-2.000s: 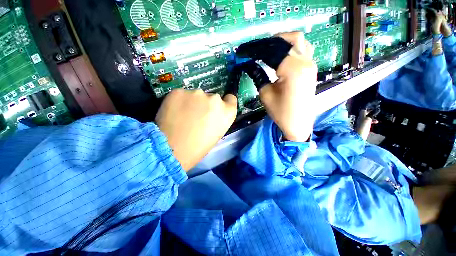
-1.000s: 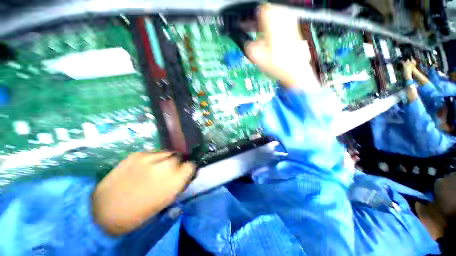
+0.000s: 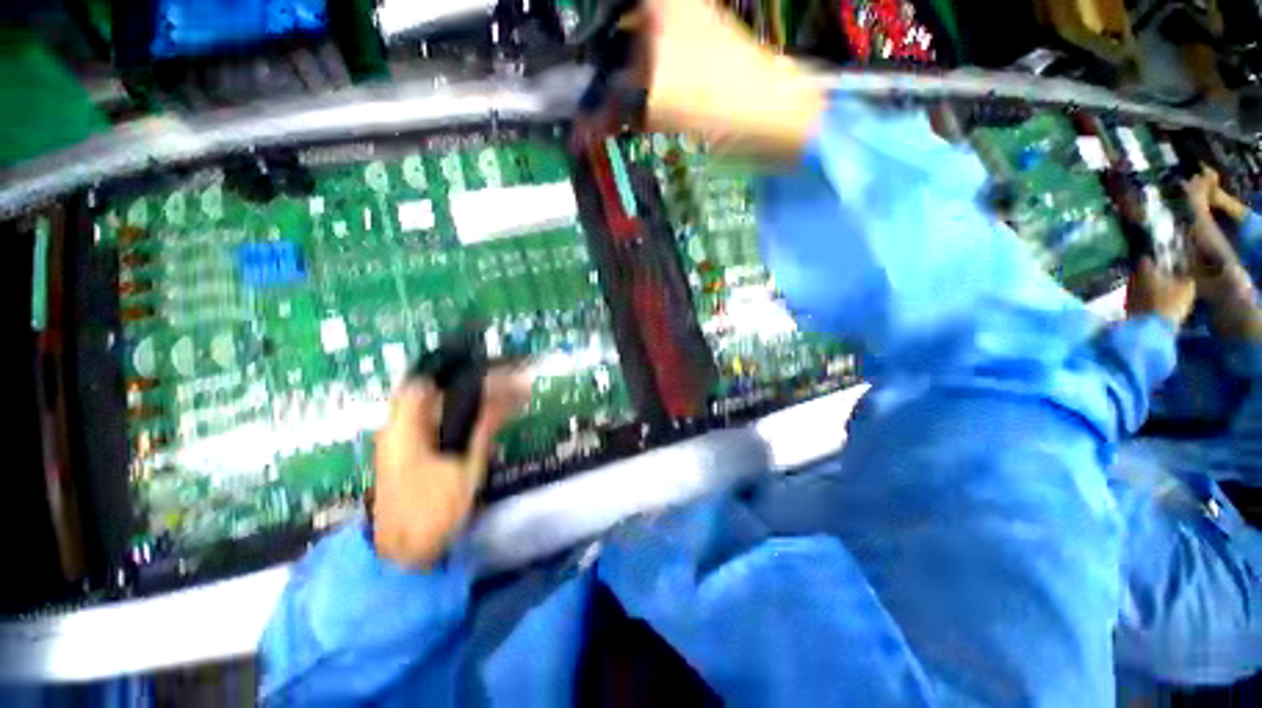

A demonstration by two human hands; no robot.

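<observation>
A green printed circuit board lies in a black frame before me. A blue box component sits on its upper left part, and a white ribbed block on its upper right. My left hand, with black finger cots, is over the board's lower middle, blurred, its fingers apart and no part seen in it. My right hand is at the top edge, beyond the board at the far rail. Its black-covered fingers are blurred and partly cut off, so what it holds is hidden.
A silver near rail and a far rail border the line. Dark red-brown side bars separate boards. A blue tray and red parts lie beyond the far rail. Another person's hand works at right.
The view has swung left and back, bringing the whole board and trays into sight. My left hand has moved from the near rail to over the board. My right hand stays reached out at the far side.
</observation>
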